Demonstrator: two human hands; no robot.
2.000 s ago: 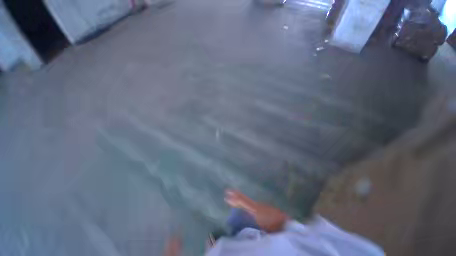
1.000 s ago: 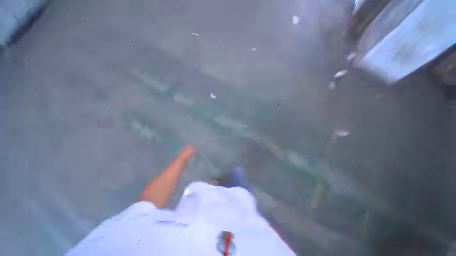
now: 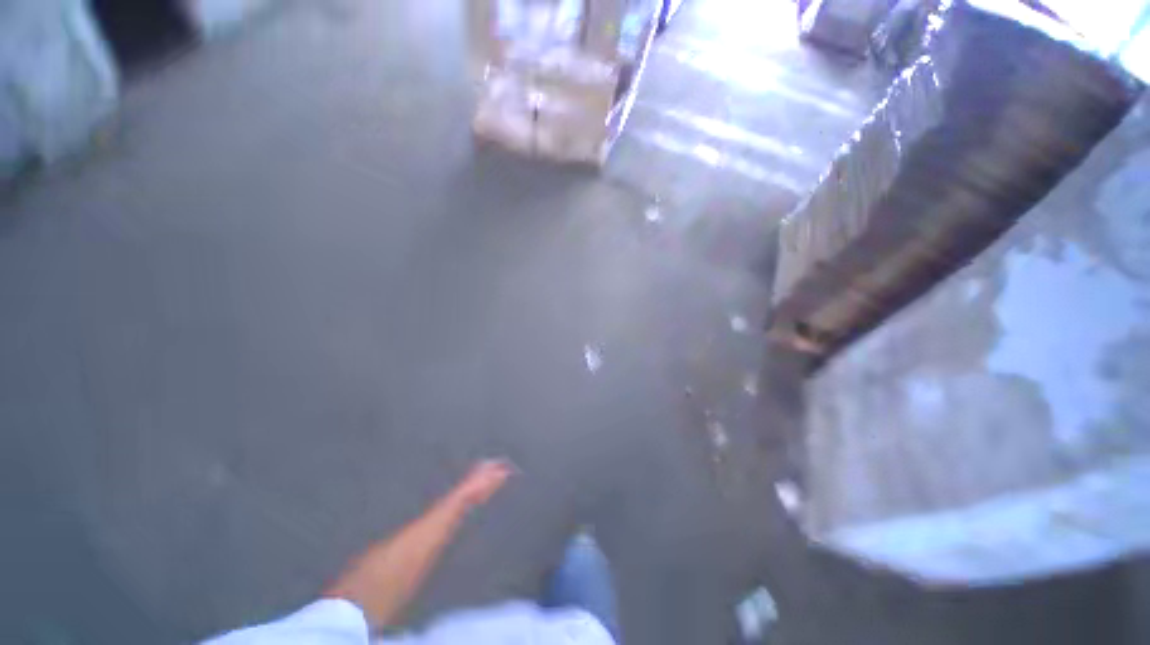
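My left hand (image 3: 484, 480) hangs low in front of me over the grey floor (image 3: 378, 315), at the end of a bare forearm. It is small and blurred. I see nothing in it, but I cannot tell how its fingers are held. My right hand is not in view. Part of a blue trouser leg (image 3: 583, 582) shows beside the white clothing at the bottom edge.
At the right stands a wide white block or pillar (image 3: 883, 454) with worn patches. Behind it is a brown stack with shiny film (image 3: 958, 164). Another brown carton-like stack (image 3: 542, 114) stands at top centre. Small white scraps (image 3: 593, 358) lie on the floor.
The view has moved forward; the white pillar is larger and nearer at the right. More wrapped goods show at the top. The right hand seen two seconds ago is out of the picture.
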